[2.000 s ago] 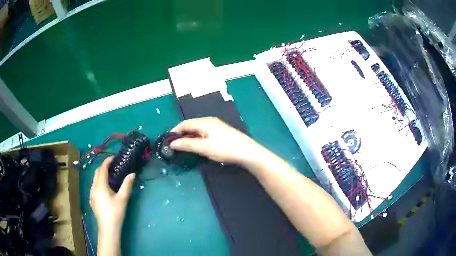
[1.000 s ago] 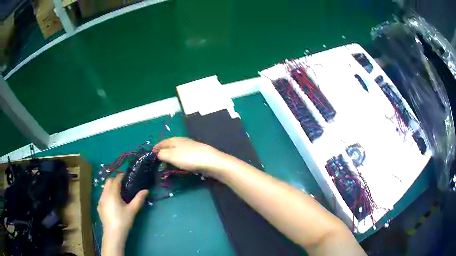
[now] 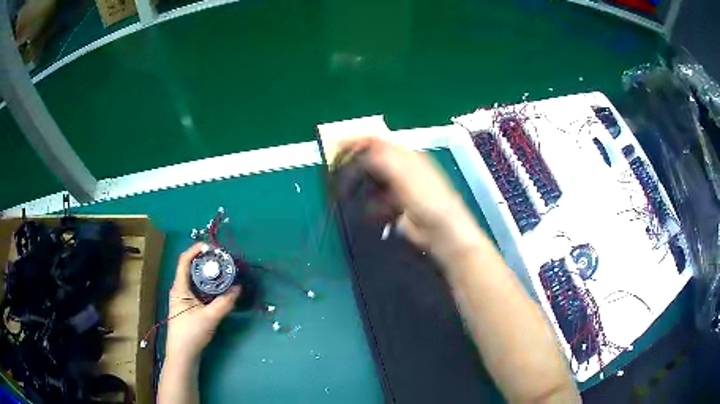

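Note:
A speaker stack [image 3: 212,269] stands upright on the green bench, its top disc facing up with a pale centre. My left hand [image 3: 192,309] is closed around its near left side. Thin red and black lead wires with white connectors spread from it over the bench. My right hand [image 3: 395,185] is blurred, raised over the black foam strip [image 3: 410,316] near the cream card [image 3: 355,129]. Something dark with a white connector shows at its fingers, too blurred to name. The white foam tray [image 3: 545,229] holds rows of wired discs and one disc lying flat.
The parts carton [image 3: 146,292] with tangled black plastic parts is at bench left. Shiny clear bags [image 3: 699,181] lie behind the tray on the right. A pale edge rail [image 3: 221,173] runs along the far bench side. An arm [image 3: 35,24] shows at the top left.
The stack in my left hand has gone from tilted to upright. My right hand has left it and moved right and away, over the strip. The view has shifted left.

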